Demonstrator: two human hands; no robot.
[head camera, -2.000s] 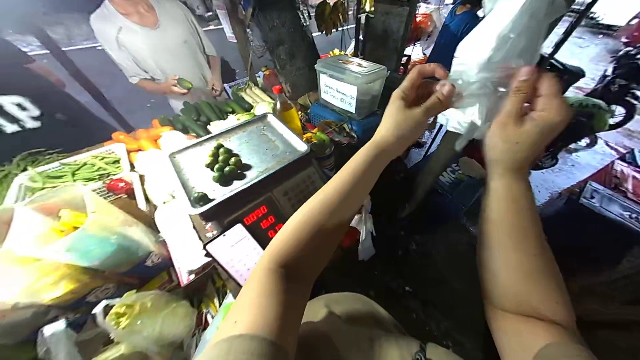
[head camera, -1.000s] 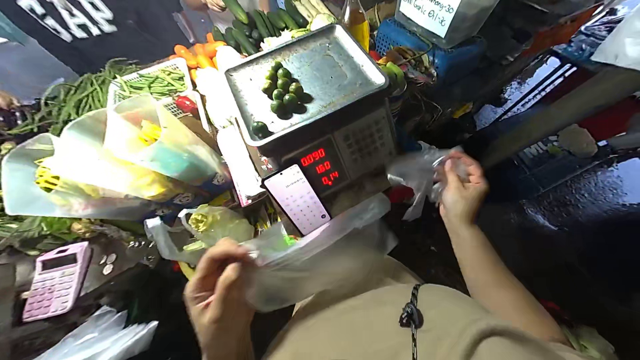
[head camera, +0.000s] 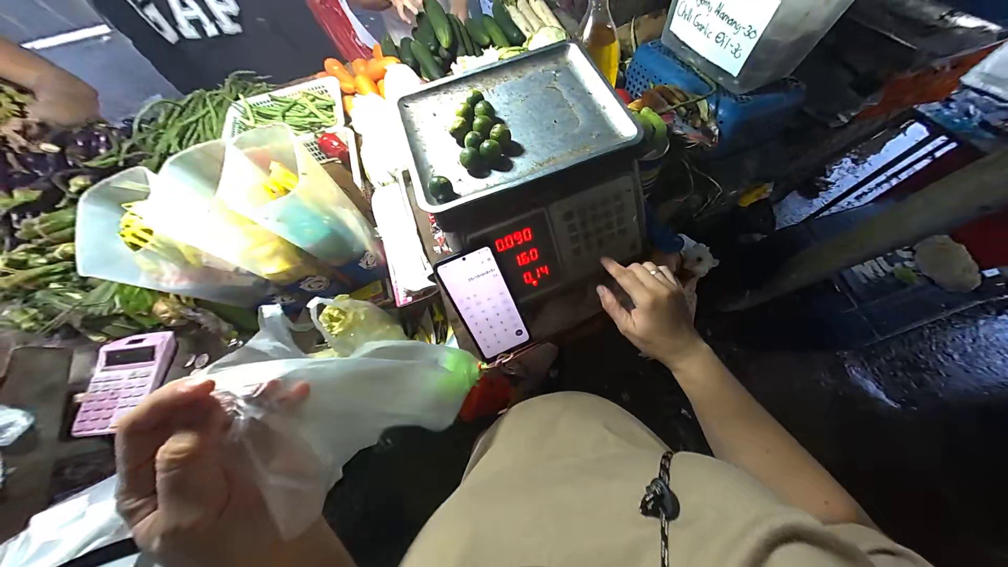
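My left hand (head camera: 185, 465) grips a translucent plastic bag (head camera: 370, 386), which spreads to the right below a wrapped vegetable. My right hand (head camera: 650, 303) holds nothing; its fingers are apart, with the index finger at the lower edge of the keypad (head camera: 596, 224) of a digital scale. Several small green citrus fruits (head camera: 482, 130) lie in the metal tray (head camera: 567, 118) on the scale, one of them apart near the left rim. The scale's red display (head camera: 526, 256) is lit. A smartphone (head camera: 482, 303) showing a calculator leans against the scale's front.
A pink calculator (head camera: 124, 383) lies at the left. Clear bags of yellow vegetables (head camera: 268, 228), green beans (head camera: 291, 110), carrots (head camera: 358, 79) and cucumbers (head camera: 441, 35) surround the scale. A blue basket (head camera: 693, 102) carries a labelled container (head camera: 748, 39). A person in a dark shirt (head camera: 228, 39) stands opposite.
My right hand has let go of a piece of plastic and moved to the scale's keypad. My left hand still holds the bag. The view turned down after the first frame.
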